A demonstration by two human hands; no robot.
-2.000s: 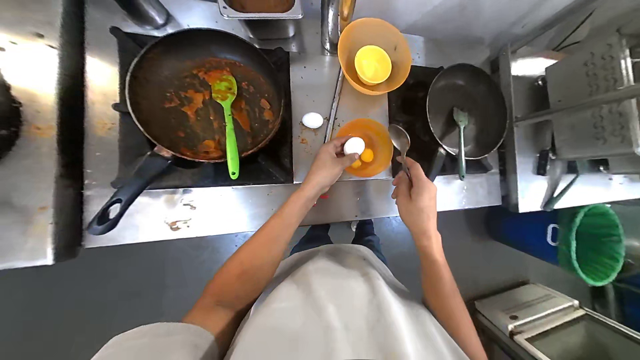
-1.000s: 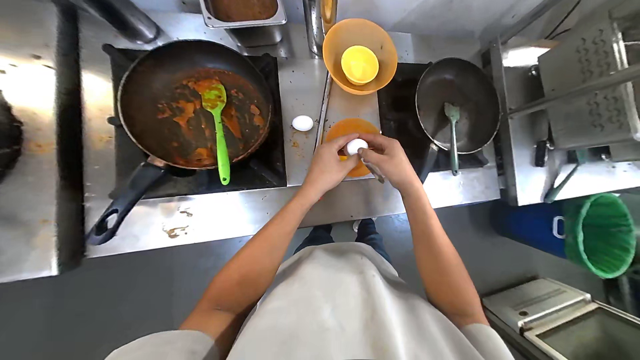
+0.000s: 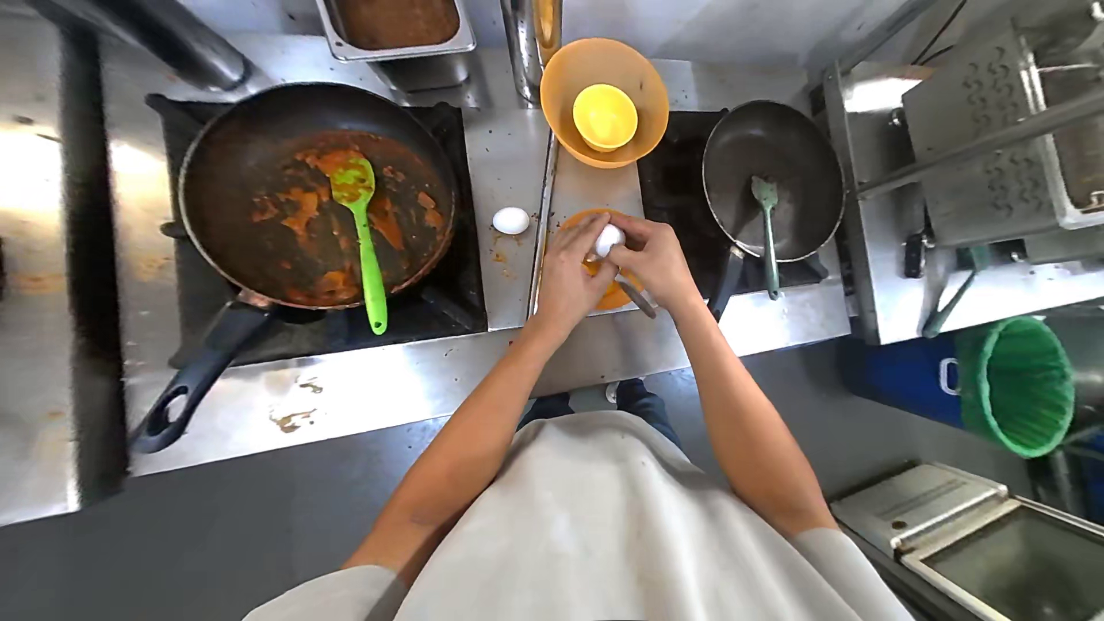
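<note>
Over an orange bowl, my left hand and my right hand both hold one white egg between their fingertips. A metal spoon sticks out under my right hand, held in it; how the fingers grip it is hidden. My hands cover most of the bowl and what lies in it. A second white egg rests on the steel counter, left of the bowl. Behind my hands, a yellow bowl sits inside a larger orange bowl.
On the left burner stands a large sauce-stained frying pan with a green silicone spatula in it. A smaller frying pan holding a grey-green spatula is at right. A metal container stands at the back.
My right hand, which held the spoon beside the bowl two seconds ago, has moved left to the egg in my left hand. Both hands now meet at that egg over the bowl.
</note>
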